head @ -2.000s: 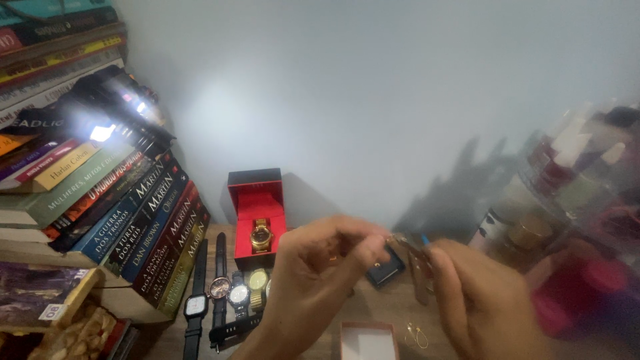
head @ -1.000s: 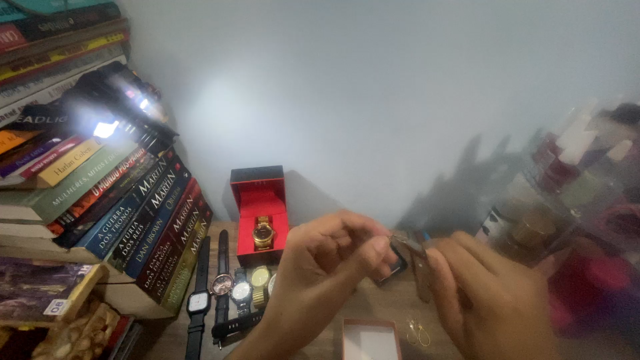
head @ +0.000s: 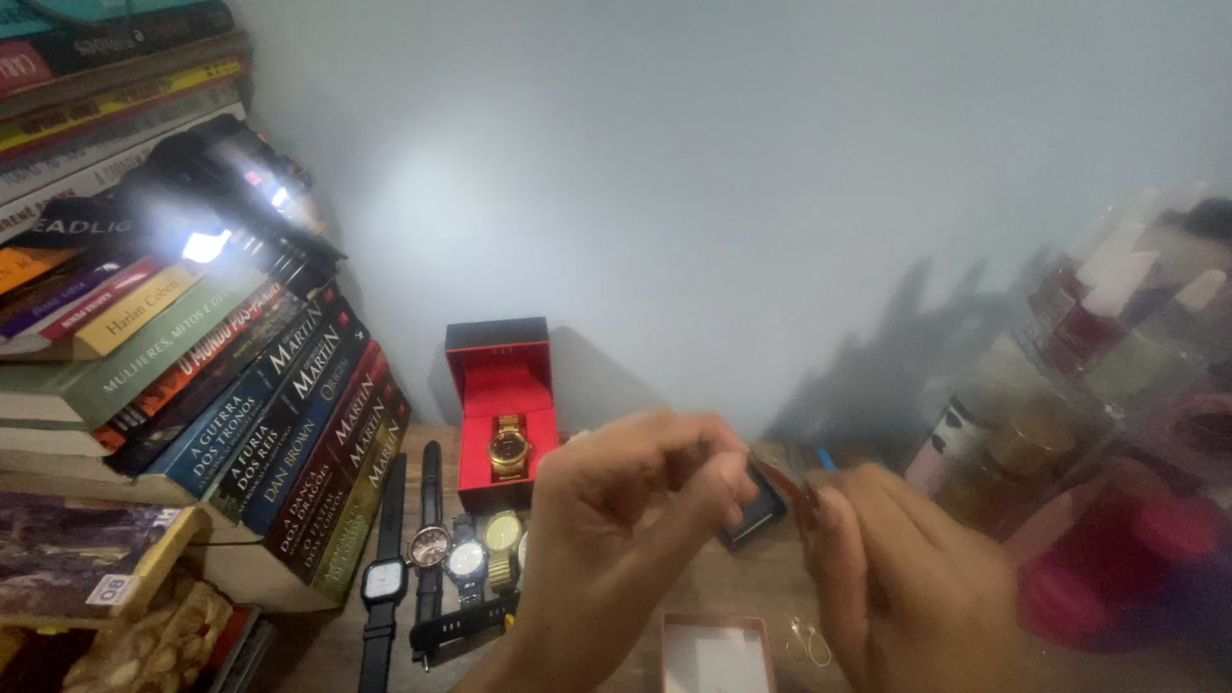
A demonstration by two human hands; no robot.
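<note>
My left hand [head: 635, 539] is raised over the wooden table, its thumb and fingertips closed at one end of a thin reddish-brown strip [head: 784, 484], blurred, perhaps a strap. The strip's other end is between the thumb and fingers of my right hand [head: 895, 558]. Behind my hands lies a small dark box or case [head: 754, 508], partly hidden. Below them are an open box with a white inside [head: 717, 654] and thin gold-coloured jewellery [head: 808, 643]. A gold watch [head: 508, 448] sits in an open red-lined box [head: 481, 380] left of my left hand.
Several watches lie at front left, among them a smartwatch [head: 383, 579] and a yellow-dial watch [head: 502, 535]. Stacked books [head: 289, 462] bearing a lit lamp [head: 205, 245] rise at the left. Blurred clear containers [head: 1039, 433] stand at the right, and a pale wall [head: 731, 212] is behind.
The brown strip between my hands has changed its angle and now slants from the left fingertips down to the right hand. Both hands stay in nearly the same place.
</note>
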